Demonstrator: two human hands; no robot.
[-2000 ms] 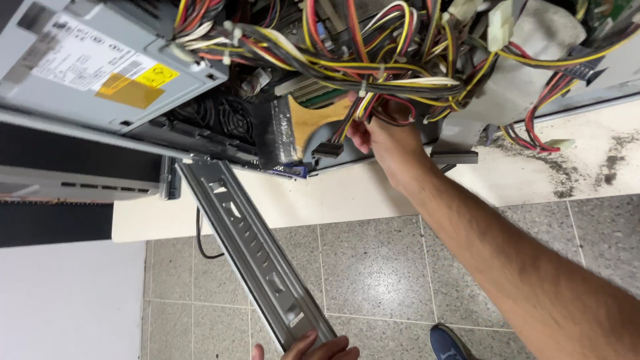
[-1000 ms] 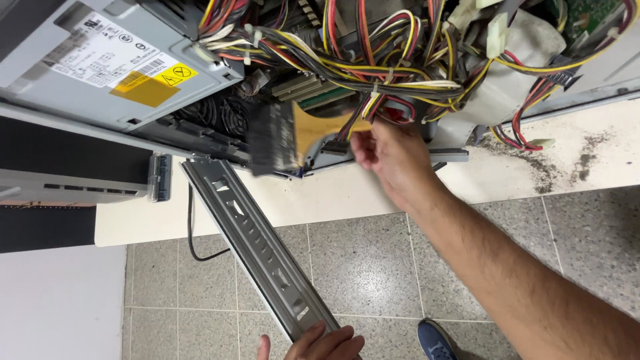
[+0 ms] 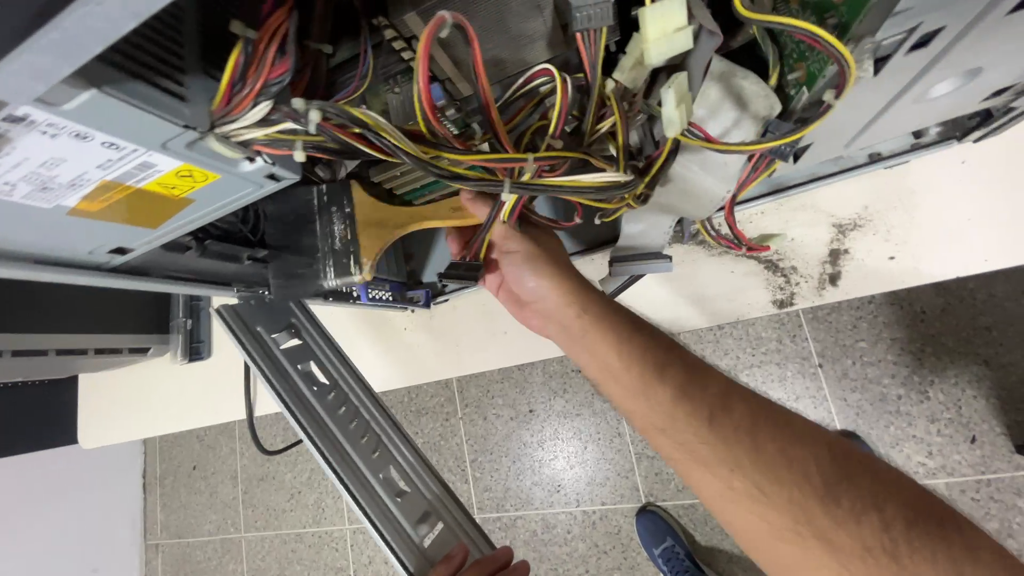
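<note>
My right hand point(image 3: 520, 264) grips the yellow handle of a wide paint brush point(image 3: 400, 220). Its dark bristles point(image 3: 292, 236) reach into the open computer case, below the power supply point(image 3: 120, 176) and beside a dark fan area. Bundled power cables point(image 3: 480, 164) cross over my fingers, and a black connector point(image 3: 460, 273) hangs against them. At the bottom edge, my left hand point(image 3: 480, 562) holds the lower end of a long metal bracket point(image 3: 360, 432), which is slotted and slopes up to the case's edge. Most of that hand is out of view.
Dark dust point(image 3: 784, 280) lies on the white tabletop point(image 3: 904, 240) at the right. A flat grey ribbon cable point(image 3: 652, 216) hangs from the case over the table. Another dark device point(image 3: 88, 328) stands at the left, and a black cord point(image 3: 260, 432) loops below the table's edge.
The brush has moved left, its bristles now further into the case near the fan area than one second ago. The left hand stays on the metal bracket.
</note>
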